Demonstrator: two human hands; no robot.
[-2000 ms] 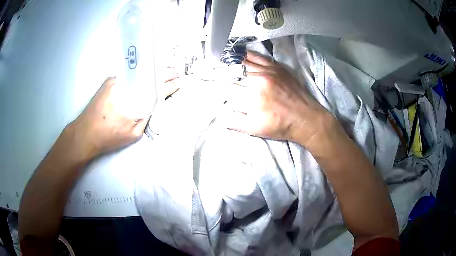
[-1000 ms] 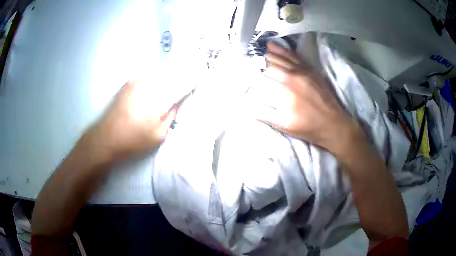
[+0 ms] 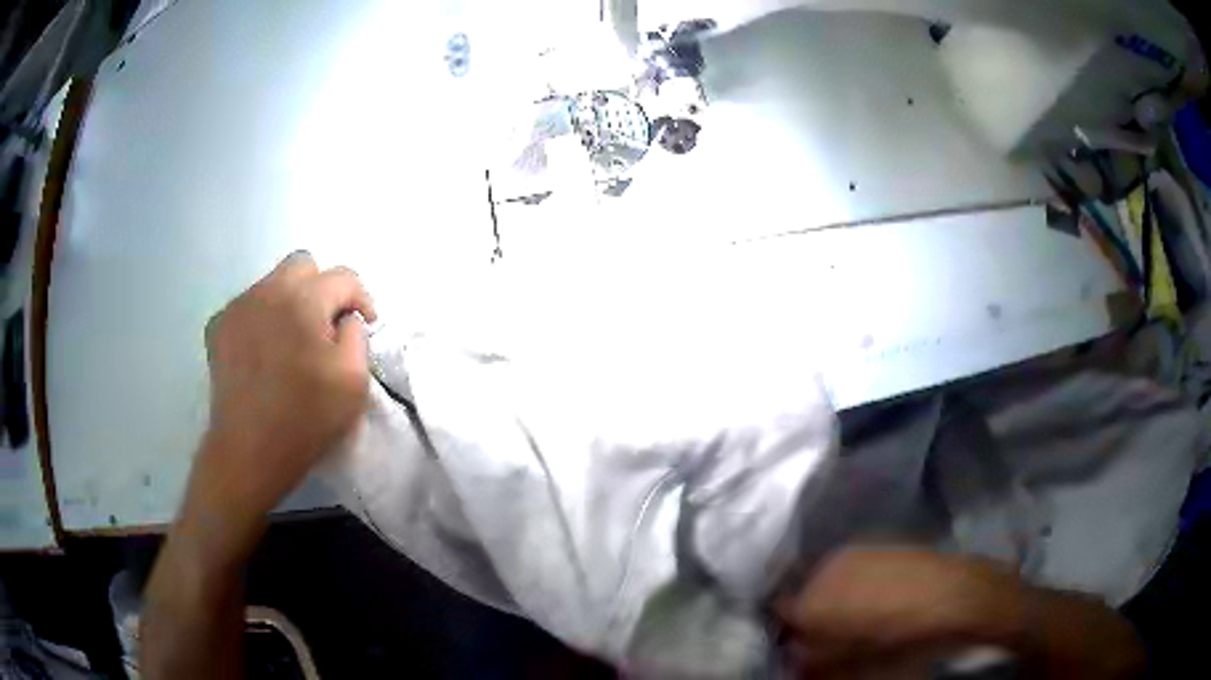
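Observation:
The pale garment [image 3: 531,465] hangs over the front edge of the machine table, its upper part bleached out by the lamp. My left hand [image 3: 292,359] is closed on the garment's left edge, above the table. My right hand [image 3: 916,611] is low at the right, blurred, beside the garment's lower folds; its fingers are partly hidden, so its grip cannot be told. The shiny throat plate [image 3: 611,129] and the dark attachment [image 3: 677,80] beside it are uncovered, behind the garment.
The white table [image 3: 146,332] has a brown left edge. The machine body with blue JUKI lettering [image 3: 1149,51] stands at upper right. A tool holder with a yellow item [image 3: 1153,253] is at the right edge. Grey cloth [image 3: 1062,465] hangs below the table at right.
The garment has come away from the needle area toward me. My left hand has closed on its edge. My right hand has moved from beside the needle down to the lower right.

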